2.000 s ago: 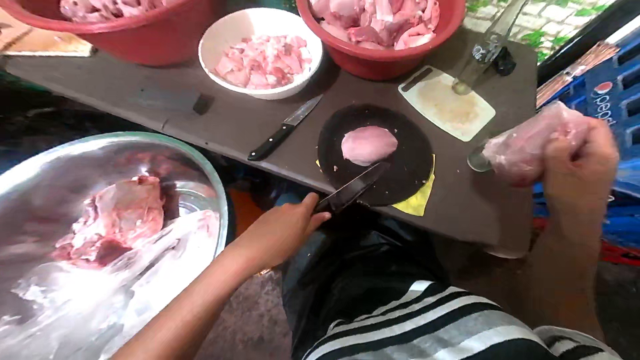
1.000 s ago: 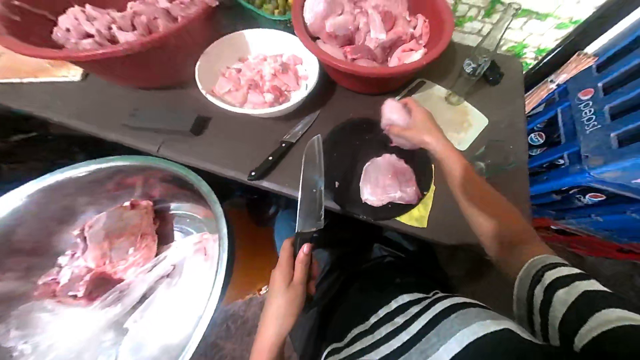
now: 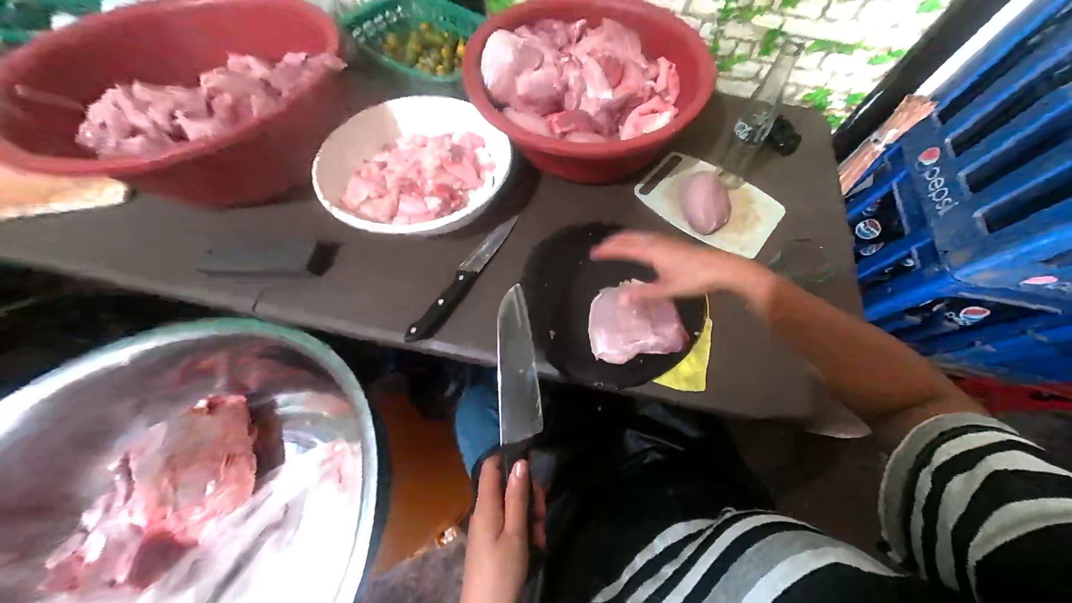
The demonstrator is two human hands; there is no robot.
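My left hand (image 3: 504, 511) grips the black handle of a kitchen knife (image 3: 519, 368), its broad blade pointing up just off the table's near edge. Over the round black board (image 3: 563, 335), my right hand (image 3: 657, 260) reaches in with fingers spread and nothing held. Its lower fingers overlap a flat piece of raw pale meat (image 3: 636, 327); whether they touch it I cannot tell. A rounded piece of raw meat (image 3: 705, 203) lies on the small white cutting board (image 3: 762, 219). Left of the black board rests a smaller black-handled knife (image 3: 456, 289).
Raw meat fills two red basins (image 3: 578, 159) (image 3: 193, 180) and a white bowl (image 3: 368, 224). A large metal basin (image 3: 356, 419) with meat is at lower left. A glass bottle (image 3: 758, 109) stands beyond the white board; blue Pepsi crates (image 3: 971, 209) are at right. A dark block (image 3: 268, 258) lies on the table.
The rounded meat piece, in my right hand a second ago, now lies on the white board, let go. My right hand has come back over the black board. My left hand still holds the knife.
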